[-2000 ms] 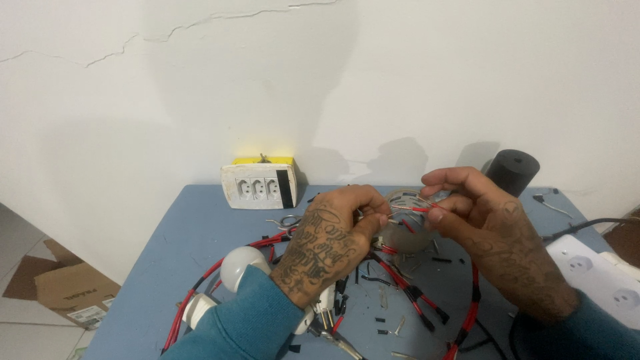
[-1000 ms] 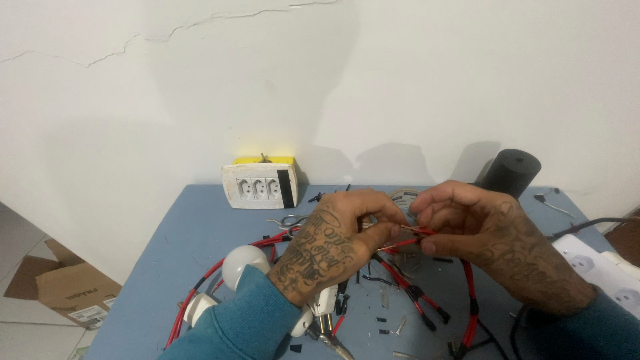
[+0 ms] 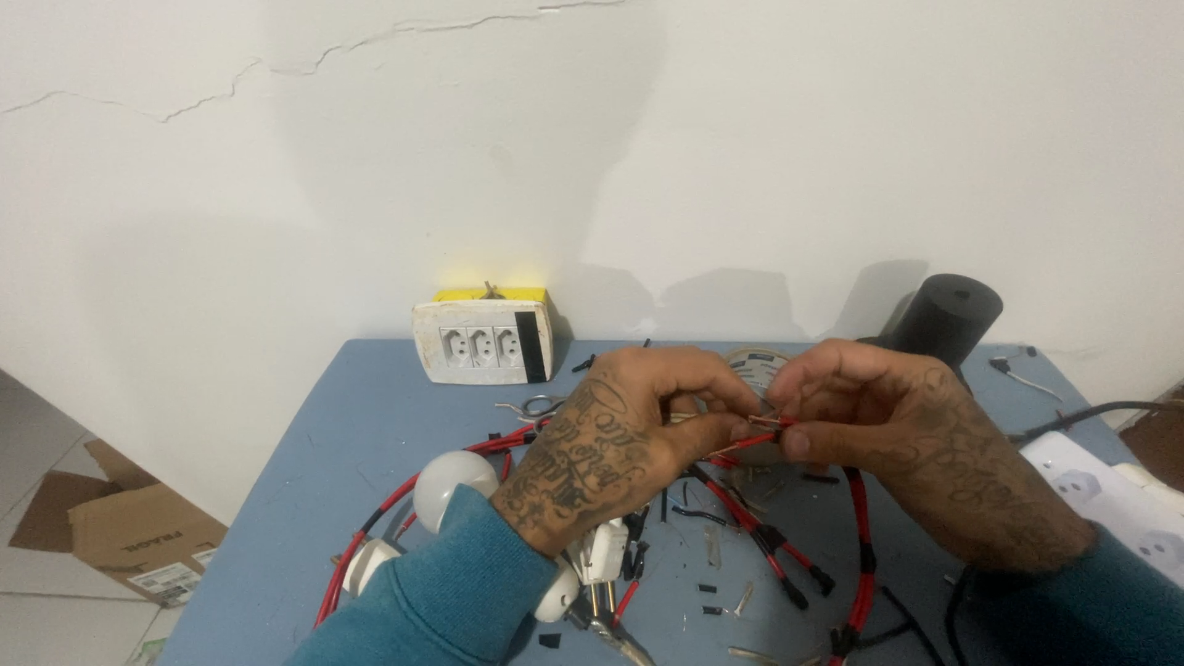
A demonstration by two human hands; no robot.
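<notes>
My left hand pinches the bared copper end of a red insulated wire between thumb and fingertips. Close beside it, my right hand grips the red wire's insulation with thumb and forefinger. A second bared strand shows between the hands. Below them, red wires with black-taped ends lie on the blue tabletop. More red cable bound with black tape curves down on the right. A roll of tape is partly hidden behind my fingers.
A white three-socket outlet plate leans by the wall. A white bulb, a white plug and pliers lie near my left forearm. A black cylinder and a socket strip are at right; a cardboard box is on the floor.
My hands have come closer together around the red wire. Two seconds ago they were farther apart, with the right fingers raised and spread.
</notes>
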